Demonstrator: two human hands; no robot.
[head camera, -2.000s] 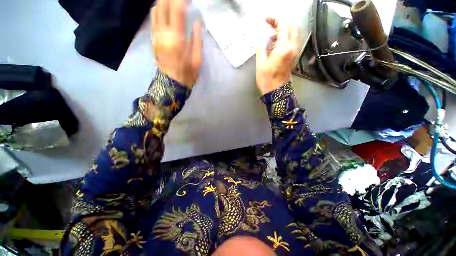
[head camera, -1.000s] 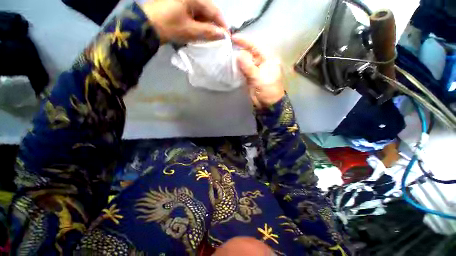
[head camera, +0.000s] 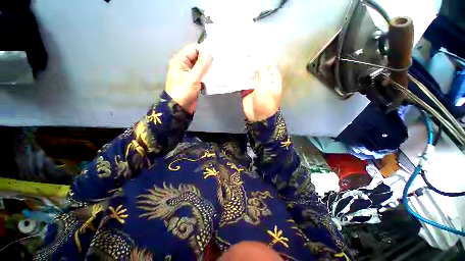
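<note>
A white piece, likely interfacing (head camera: 227, 71), is spread between my two hands over the pale table (head camera: 122, 66). My left hand (head camera: 186, 76) grips its left edge with thumb and fingers. My right hand (head camera: 264, 94) holds its right edge; its fingers are washed out by glare. The upper part of the piece blends into the bright table, so its far edge is hard to see. A dark scrap (head camera: 199, 17) lies beyond my left hand, and a thin dark strip (head camera: 270, 11) lies at the top centre.
The steam iron (head camera: 362, 61) with its brown handle (head camera: 401, 43) stands at the right, hoses trailing behind. A blue tube (head camera: 408, 196) hangs at the right. Black and white folded pieces (head camera: 23, 35) lie at the table's left end. A yellow bar (head camera: 33, 187) and a white spool (head camera: 28, 225) show below left.
The white piece was bunched between my hands and is now opened flatter. My left hand has come down and nearer my body. The black cloth at the upper left has nearly left the view.
</note>
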